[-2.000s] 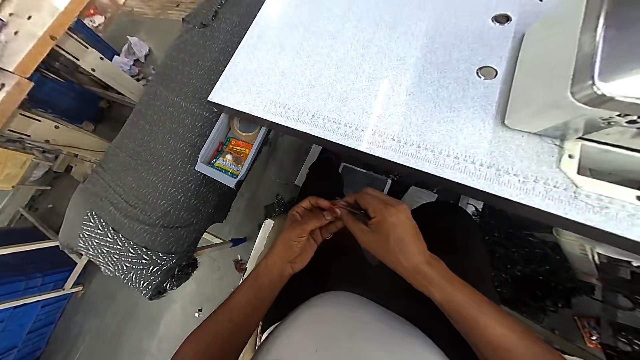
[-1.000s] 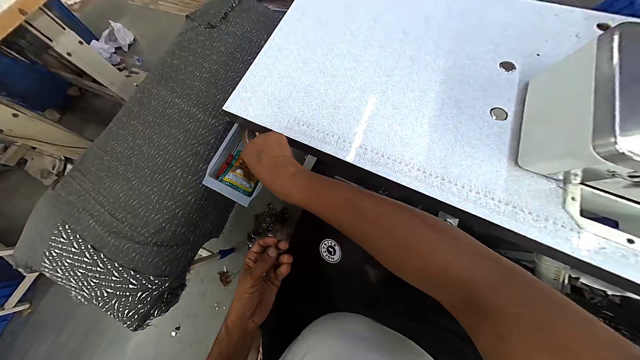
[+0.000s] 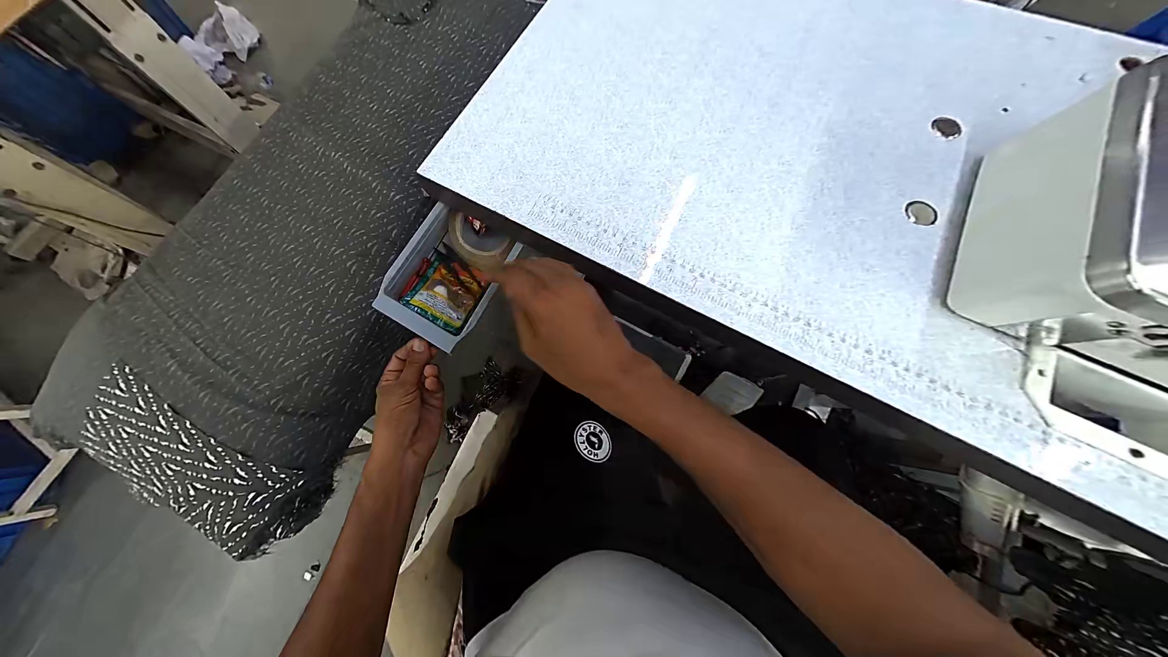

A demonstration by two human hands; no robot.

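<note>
A small grey drawer (image 3: 415,319) juts out from under the left corner of the white sewing-machine table (image 3: 693,119). In it lie a roll of tape (image 3: 481,242) and a colourful printed packet (image 3: 444,292). My right hand (image 3: 561,319) is over the drawer's right edge, fingers curled by the tape and packet; whether it holds anything is hidden. Just below the drawer's front corner is my left hand (image 3: 411,392), thumb and fingertips close together; anything between them is too small to tell.
Dark patterned fabric (image 3: 265,237) is draped along the left of the table. On the right stands the sewing machine head (image 3: 1049,201). A wooden frame (image 3: 173,73) and blue bins (image 3: 55,105) are at the upper left. Black cloth (image 3: 584,511) covers my lap area.
My hands were together over my lap two seconds ago. The right hand then went to the drawer and now sits at its right side. My left hand has moved up to the drawer's front corner.
</note>
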